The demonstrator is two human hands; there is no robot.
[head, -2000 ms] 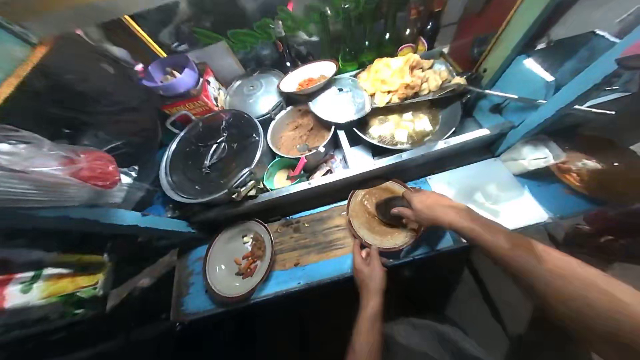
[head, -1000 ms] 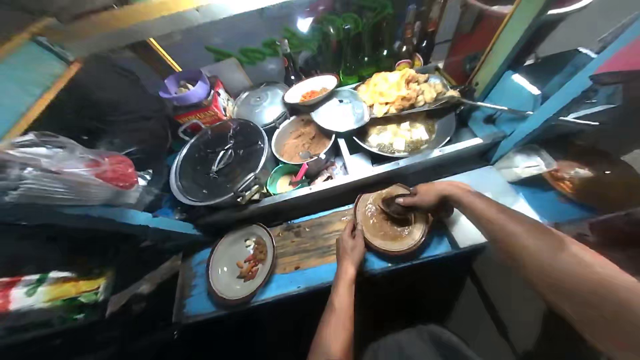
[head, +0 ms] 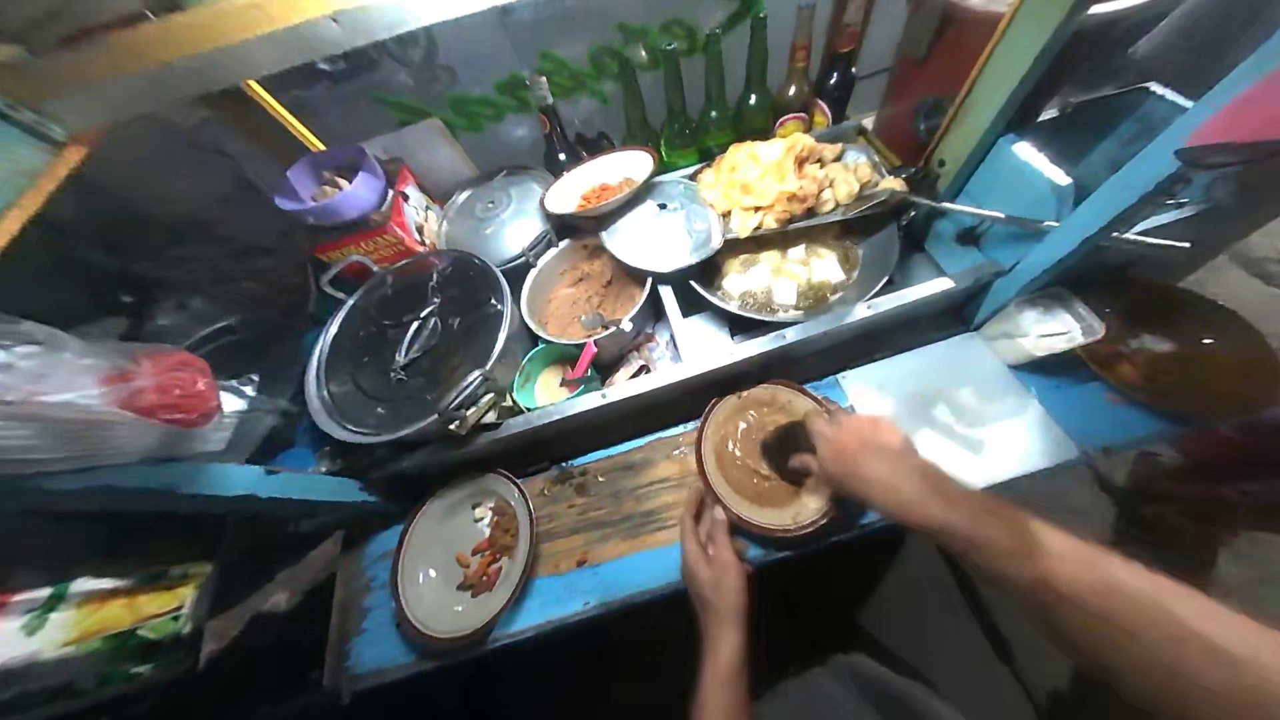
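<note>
My right hand (head: 860,465) grips a dark pestle (head: 789,452) and presses it into a round mortar bowl (head: 745,500) with a brown rim, which holds a wet brown paste. Against the bowl's lower left rim rests my left hand (head: 712,550), its fingers along the outside; how firmly it holds is hard to see. Both the bowl and an oval dish (head: 430,570) stand on the counter, the dish to the left with chilies, a brown lump and small pale pieces in it. A worn wooden board (head: 620,505) lies between them.
Behind a metal ledge stand a lidded pot (head: 410,340), a pot of brown paste (head: 585,290), a green cup (head: 545,380) and a wok of frying pieces (head: 790,275). Fried food (head: 780,180) is heaped above the wok. A white board (head: 960,410) lies at the right.
My right hand has moved the pestle from the bowl's upper part towards its middle right. My left hand has shifted from the bowl's left side to its lower left rim.
</note>
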